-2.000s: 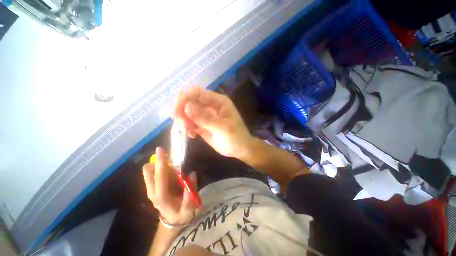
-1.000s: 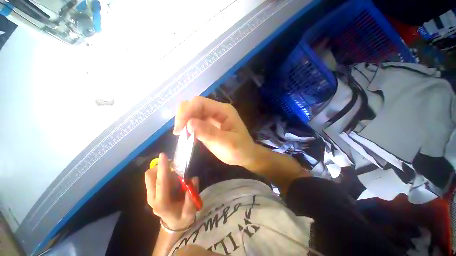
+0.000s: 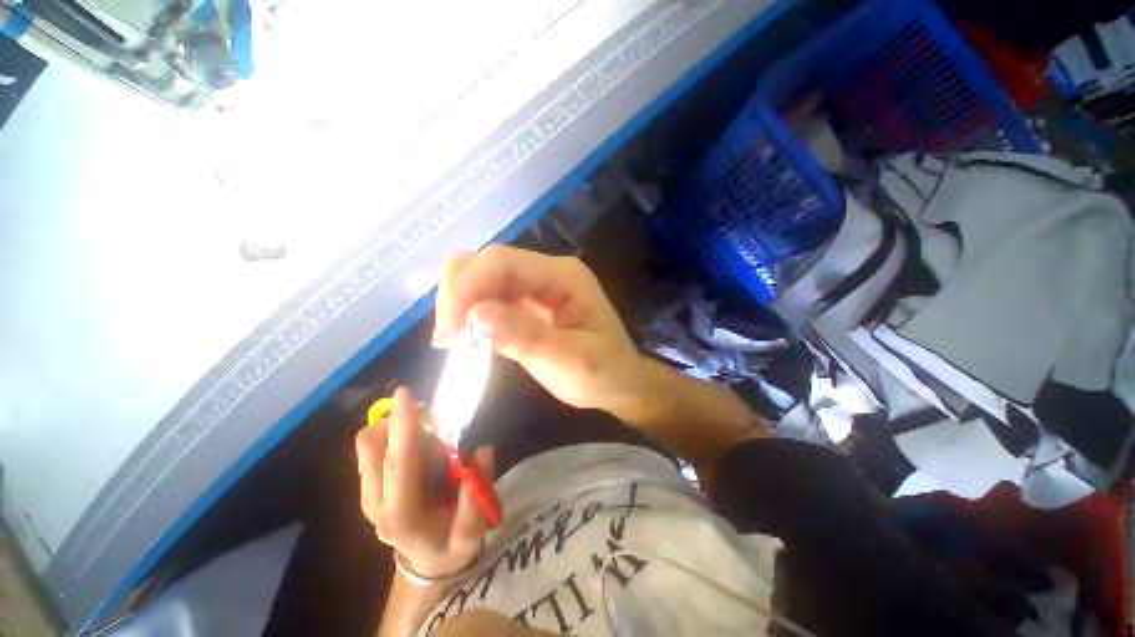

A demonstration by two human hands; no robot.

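Note:
Scissors [image 3: 478, 488] with one red and one yellow handle loop are in my left hand [image 3: 417, 485], below the table's front edge. Their blades point up toward my right hand [image 3: 535, 324] and are washed out by glare. My left fingers are around the handles. The thumb and fingertips of my right hand are pinched together at the upper end of the bright blades. Glare hides whether they grip the blade tips or a small thing there.
The white table [image 3: 411, 75] has a ruler-marked front edge with a small pale object [image 3: 261, 250] on it. Sewing machine parts [image 3: 205, 62] show at top left. A blue basket [image 3: 759, 187] and a heap of grey, white and black pieces [image 3: 983, 286] lie at right.
My right hand has moved slightly down and right, and its fingers are more curled at the upper end of the blades. My left hand has hardly moved and still holds the scissors.

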